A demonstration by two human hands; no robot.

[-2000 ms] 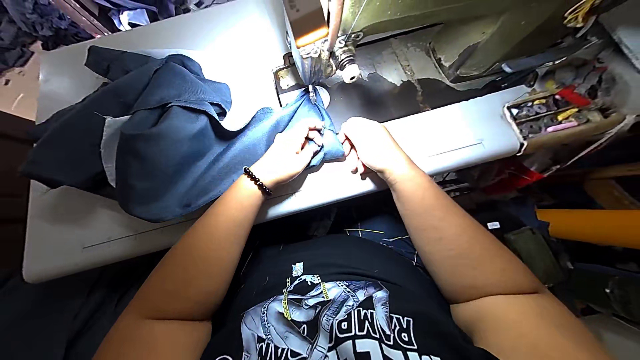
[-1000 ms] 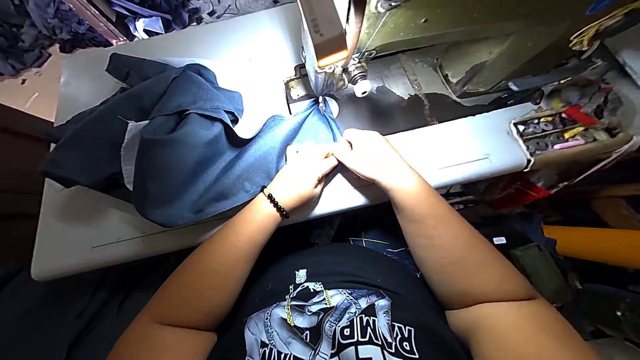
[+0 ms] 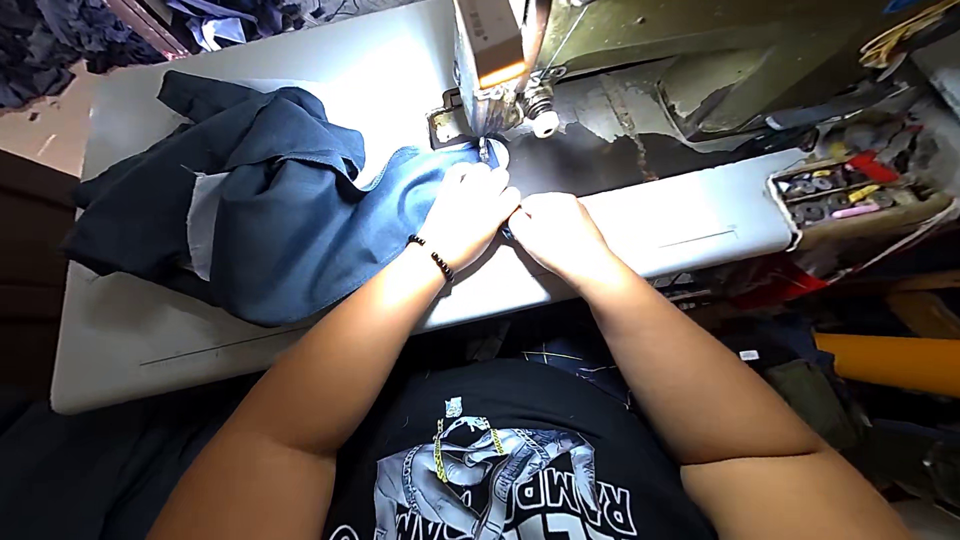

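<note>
Dark blue fabric (image 3: 292,217) lies bunched on the white sewing table (image 3: 172,337), and one end of it runs to the presser foot (image 3: 484,152) of a green industrial sewing machine (image 3: 652,45). My left hand (image 3: 469,214), with a beaded bracelet at the wrist, rests on the fabric just in front of the foot; its fingers are curled on the edge. Close beside it, my right hand (image 3: 559,232) is closed on a small piece of the fabric's edge. Both hands nearly touch. The fingertips and the held edge are partly hidden, and glare washes out detail there.
At the right end of the table a tray (image 3: 795,217) holds bobbins and small coloured items. Dark fabric scraps (image 3: 67,45) are heaped at the upper left. An orange roll (image 3: 892,364) lies at the right, below table height. The machine's lamp glows above the foot.
My left hand has moved forward along the fabric, nearer the presser foot, and now lies flatter over it. My right hand has stayed beside it. The view has shifted slightly.
</note>
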